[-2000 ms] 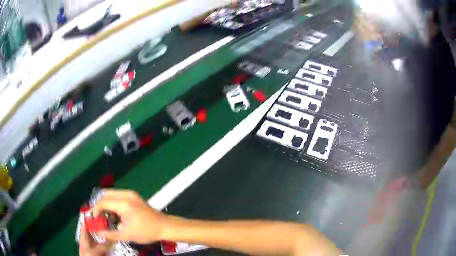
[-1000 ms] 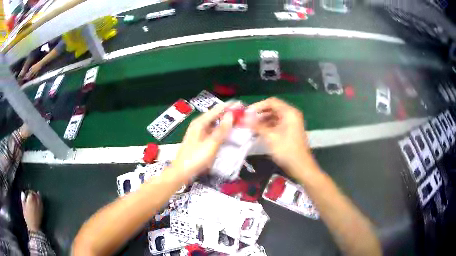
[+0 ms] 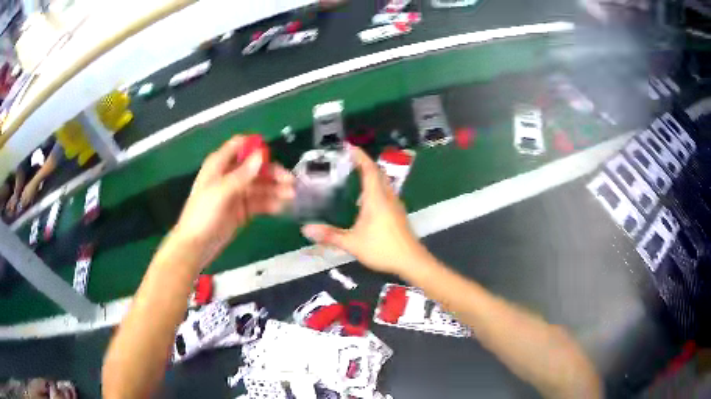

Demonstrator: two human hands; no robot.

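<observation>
My left hand (image 3: pixel 234 191) holds a red insert (image 3: pixel 253 146) between thumb and fingers, above the green belt. My right hand (image 3: pixel 370 214) holds a pale housing half (image 3: pixel 320 175) between thumb and fingers, just right of my left hand. The housing is blurred, with its dark opening at the top. The red insert and this housing are apart. Below my hands lies a pile of pale housings (image 3: pixel 296 358) with red pieces. A small white fitting (image 3: pixel 341 278) lies between the pile and the rail.
The green conveyor belt (image 3: pixel 483 175) carries spaced housings and red inserts. A white rail (image 3: pixel 468 204) borders it. Rows of white housings (image 3: pixel 647 175) lie at right. A grey post (image 3: pixel 51 273) stands at left. Another person's hands (image 3: pixel 31 191) show at far left.
My hands have moved left and apart, separating the red insert from the housing. A housing with a red end now shows on the belt behind my right hand. The view has turned and tilted.
</observation>
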